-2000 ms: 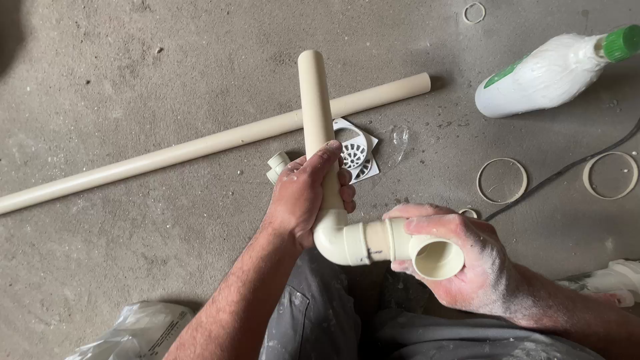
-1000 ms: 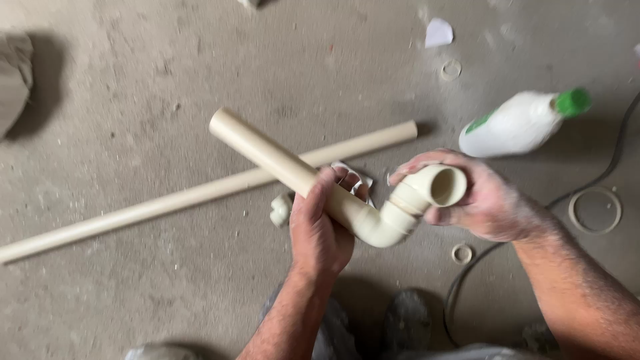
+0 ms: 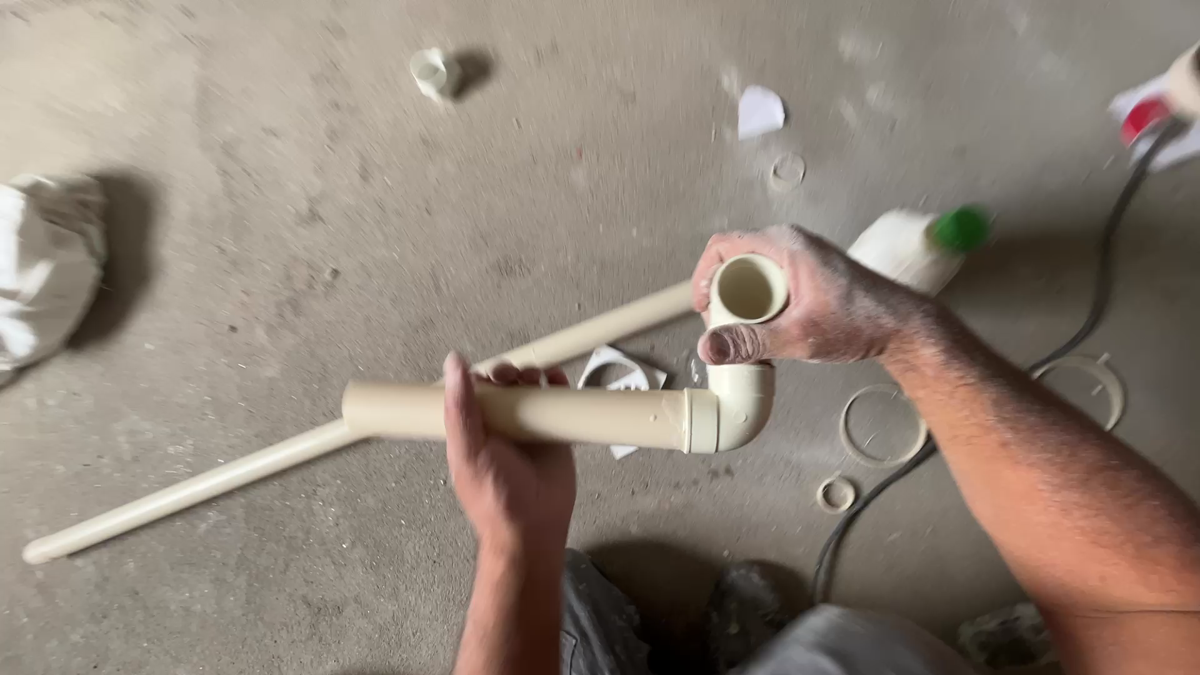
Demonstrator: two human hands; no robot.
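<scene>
My left hand [image 3: 511,445] is closed around a short cream plastic pipe [image 3: 591,415], held nearly level above the floor. At the pipe's right end sits an elbow fitting [image 3: 745,408], turned upward. My right hand [image 3: 797,300], dusted with white, grips a second elbow fitting [image 3: 750,289] joined above the first; its round opening faces me. Behind both hands a long, thinner cream pipe [image 3: 197,487] lies slanted on the floor, partly hidden by the held pipe. A white drain grate with a square frame [image 3: 647,377] lies beneath, mostly covered.
A white bottle with a green cap [image 3: 958,230] lies beyond my right wrist. Plastic rings [image 3: 881,427] and a dark cable [image 3: 1106,234] are at the right. A small fitting [image 3: 433,73] lies at the top, a white bag [image 3: 42,272] at the left edge.
The held pipe has swung from nearly upright, through a slant, to level, its free end now pointing left. My right hand has stayed on the elbow end. The view has shifted.
</scene>
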